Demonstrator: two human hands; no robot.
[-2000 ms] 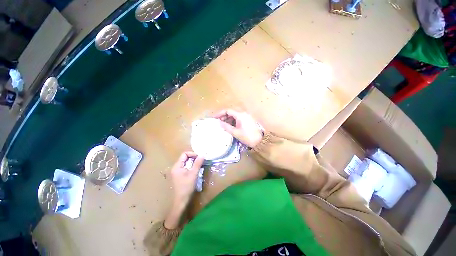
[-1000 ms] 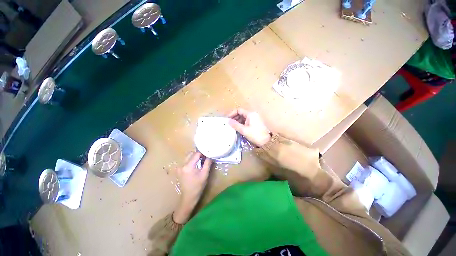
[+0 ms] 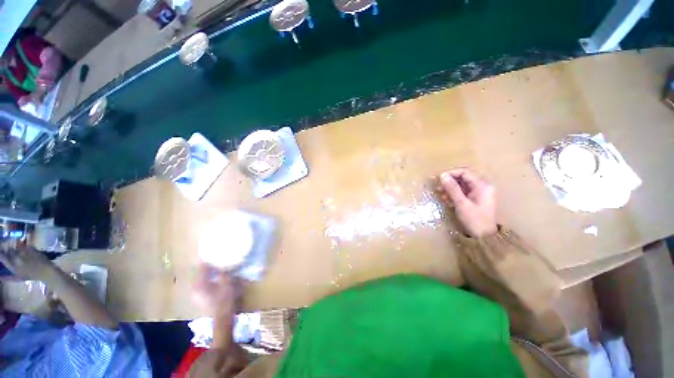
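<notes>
A glaring white round disc (image 3: 225,238) sits over a pale square jig (image 3: 264,240) on the bench, left of the middle, both blurred. My left hand (image 3: 216,288) is blurred at the disc's near edge, with its fingertips on it. My right hand (image 3: 471,199) is away from the disc, over the bench right of the middle. Its fingers are curled with thumb and fingertip close together; whether something small is between them cannot be told. Small shiny parts (image 3: 384,221) lie scattered left of my right hand.
Two metallic-topped units (image 3: 261,155) (image 3: 173,159) stand on pegged jigs behind the disc. More units (image 3: 289,15) stand on the green conveyor (image 3: 355,66). Nested discs on white wrap (image 3: 584,173) lie at right, above a carton (image 3: 628,303). Another person's arm (image 3: 74,295) is at far left.
The view has turned left. The disc and its jig have moved left along the bench with my left hand. My right hand has come off the disc.
</notes>
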